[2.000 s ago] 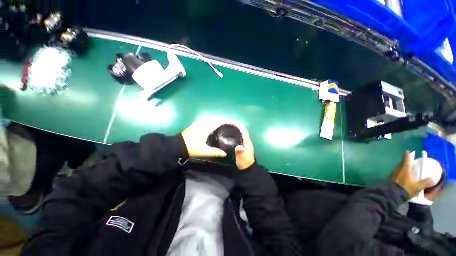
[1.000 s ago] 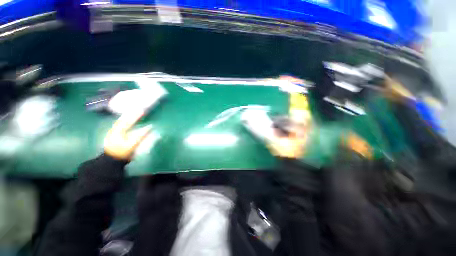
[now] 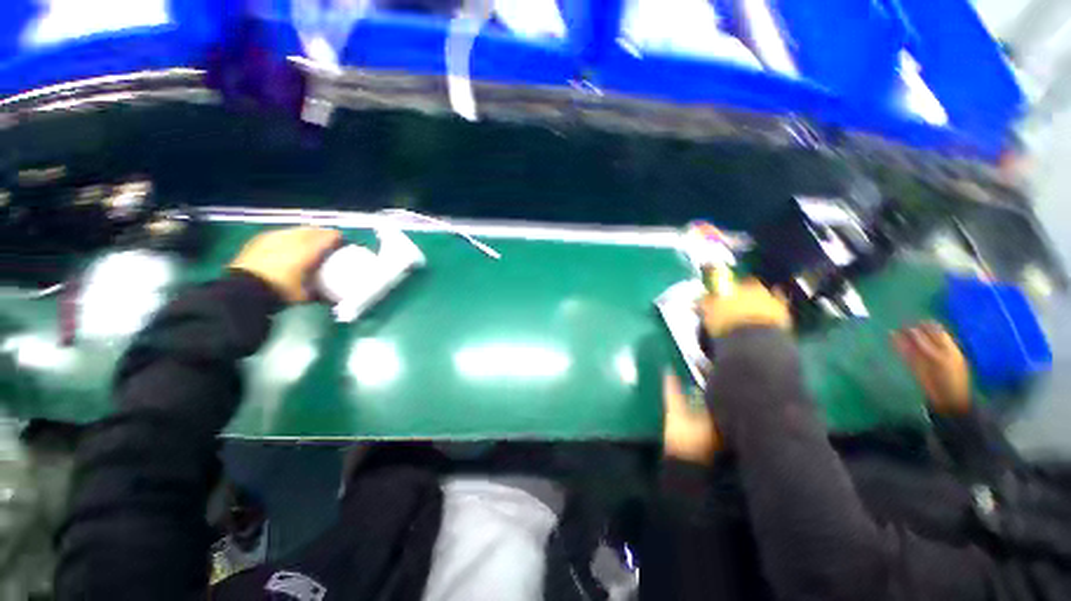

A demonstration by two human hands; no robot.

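Observation:
My left hand [image 3: 288, 261] is at the left on the dark head end of a camera with a white bracket [image 3: 366, 279]; its fingers close round the head and hide most of it. The bracket's white cable [image 3: 452, 230] lies along the bench's back edge. My right hand [image 3: 689, 425] is blurred near the front edge, fingers pointing up, with nothing visible in it. Just beyond it, another white camera part [image 3: 682, 323] lies on the green bench [image 3: 529, 305], partly under a neighbour's hand [image 3: 746, 305].
A white tangled pile [image 3: 121, 294] and dark modules [image 3: 112, 200] are at the left. A blue-white block [image 3: 707, 244] and black machine [image 3: 810, 241] stand at the back right. The neighbour's other hand [image 3: 936, 366] is farther right. Blue bins [image 3: 405, 49] hang above.
My hands have parted. My left hand has moved left onto the camera. My right hand has moved right, then back from the second camera, where a neighbour's hand now is.

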